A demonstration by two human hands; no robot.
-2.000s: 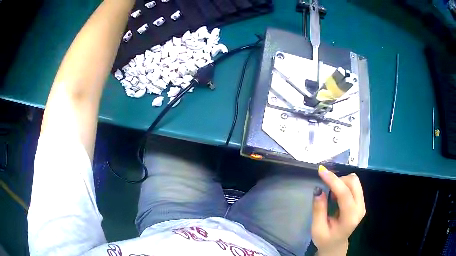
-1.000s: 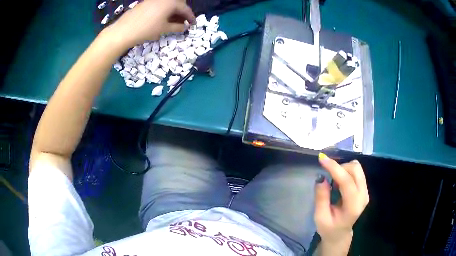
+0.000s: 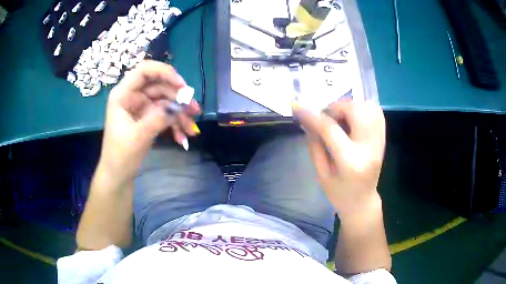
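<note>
My left hand holds a small white plastic housing at its fingertips, left of the bench fixture and above the mat's front edge. My right hand is at the front of the fixture, thumb and index finger together over the pointed front of the metal top plate. It is blurred, and I cannot tell whether it holds anything. A loose pile of white housings lies at the upper left.
A black parts tray with white pieces in rows is at the upper left. The yellow-wrapped clamp head is over the plate. A thin pale rod and a black ribbed tray lie right. An orange-red light glows on the fixture's front.
My left hand has come back from the pile towards me with a white housing. My right hand has moved up to the plate's front. The view has shifted, so the fixture appears higher and further left.
</note>
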